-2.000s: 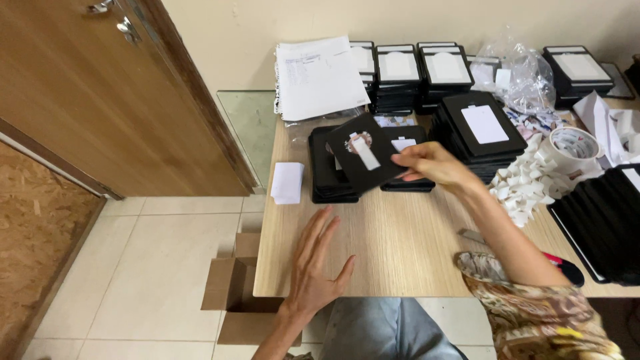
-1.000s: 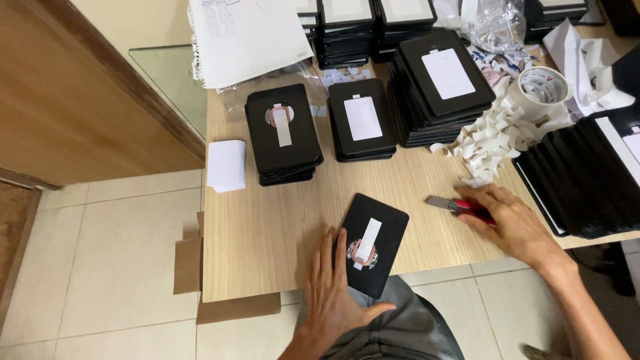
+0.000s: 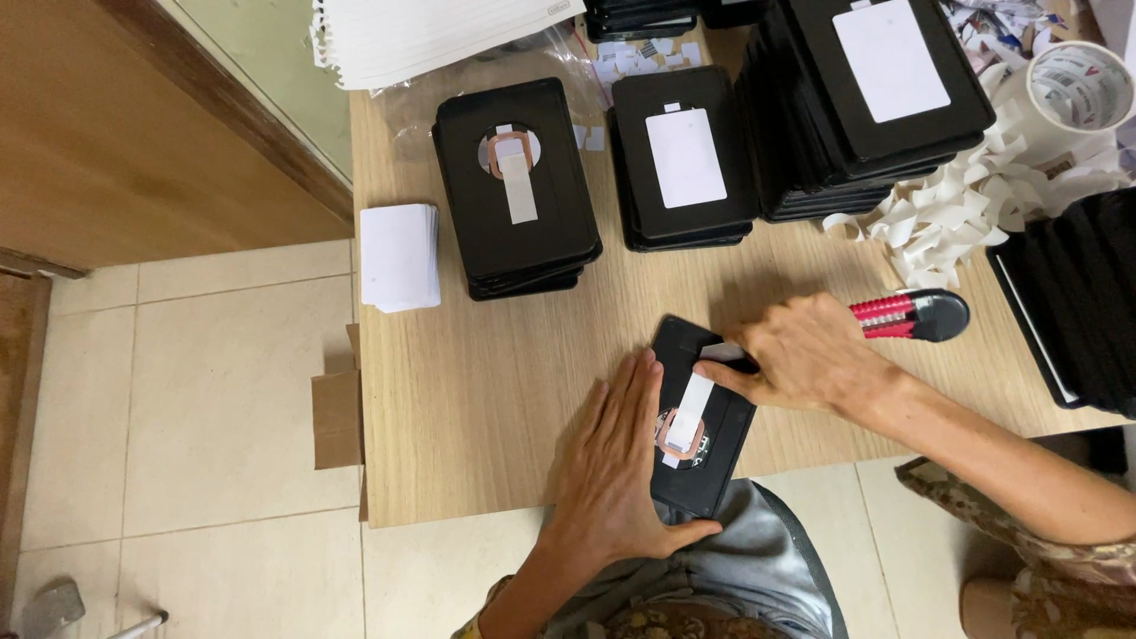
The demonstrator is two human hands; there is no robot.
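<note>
A black rectangular panel (image 3: 723, 444) lies at the table's front edge, partly overhanging it. On it are a copper-coloured coil (image 3: 682, 434) and a white strip (image 3: 695, 404). My left hand (image 3: 612, 453) rests flat along the panel's left side, fingers together and thumb spread at the bottom corner. My right hand (image 3: 799, 355) grips a red and black utility knife (image 3: 910, 315); its blade is over the panel's upper part, and my thumb touches the strip's upper end. A stack of similar black panels (image 3: 524, 240) with a coil and strip on top stands behind.
White cards (image 3: 399, 257) lie at the left. Further black stacks (image 3: 683, 222) (image 3: 870, 155) bear white cards. A tape roll (image 3: 1078, 89) and curled white strips (image 3: 941, 213) are at the right, beside a row of black panels (image 3: 1074, 302). Paper sheets (image 3: 444, 31) lie at the back.
The panel was lifted over the stacks in my right hand two seconds ago; it now lies at the front edge. My right hand has taken up the utility knife and moved left onto the panel.
</note>
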